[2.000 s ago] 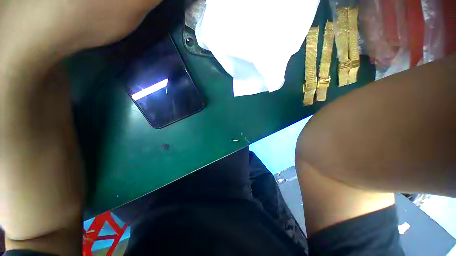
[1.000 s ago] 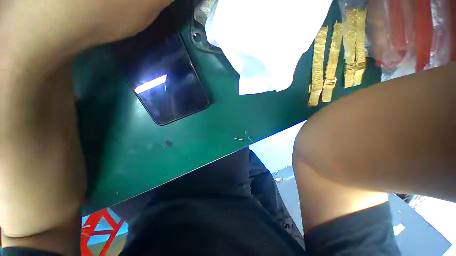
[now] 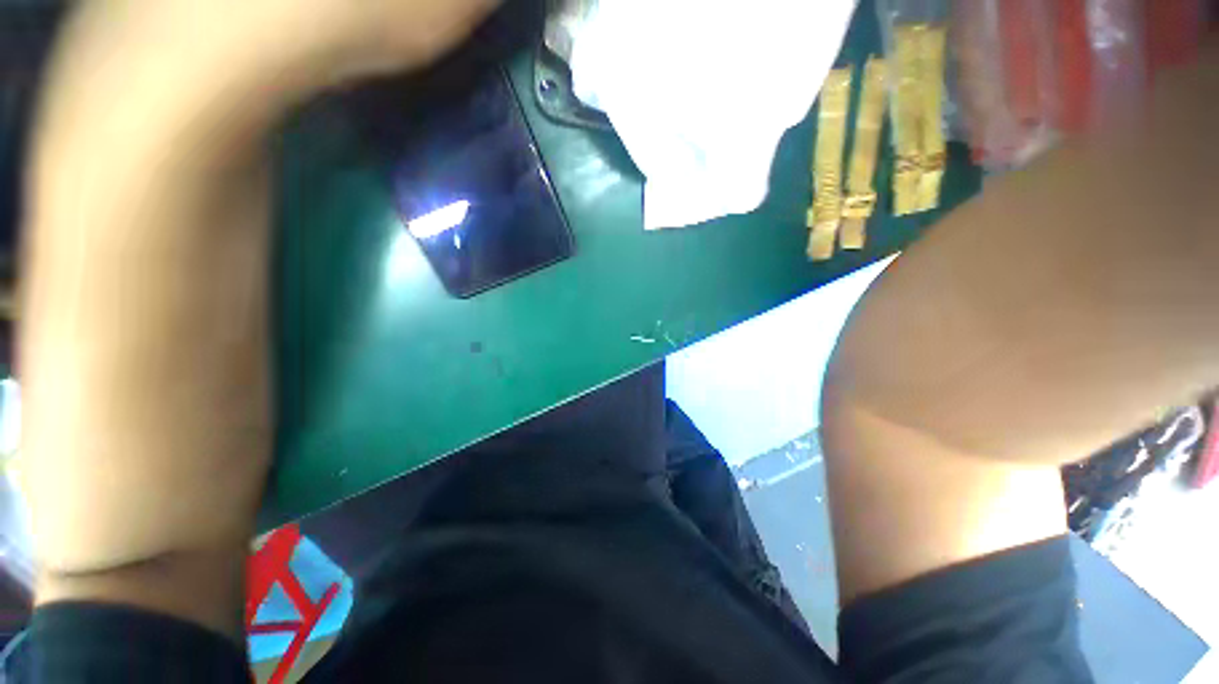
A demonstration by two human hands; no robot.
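Observation:
Both my forearms are in view, but my left hand and my right hand are out of the picture, past its top and right edges. Several flat gold watch bands lie in a row at the upper right of the green bench top. Two of them lie close together by clear plastic. A white cloth lies beside the bands and is overexposed. What my hands hold cannot be seen.
A black smartphone lies left of the cloth. A small dark tool shows partly under the cloth. Red plastic-wrapped pads are at the upper right. A red stool frame stands below the bench edge.
The bench, phone and bands have shifted upward in the picture. The left arm shows further right, with more of its dark sleeve in view. The bands keep their row.

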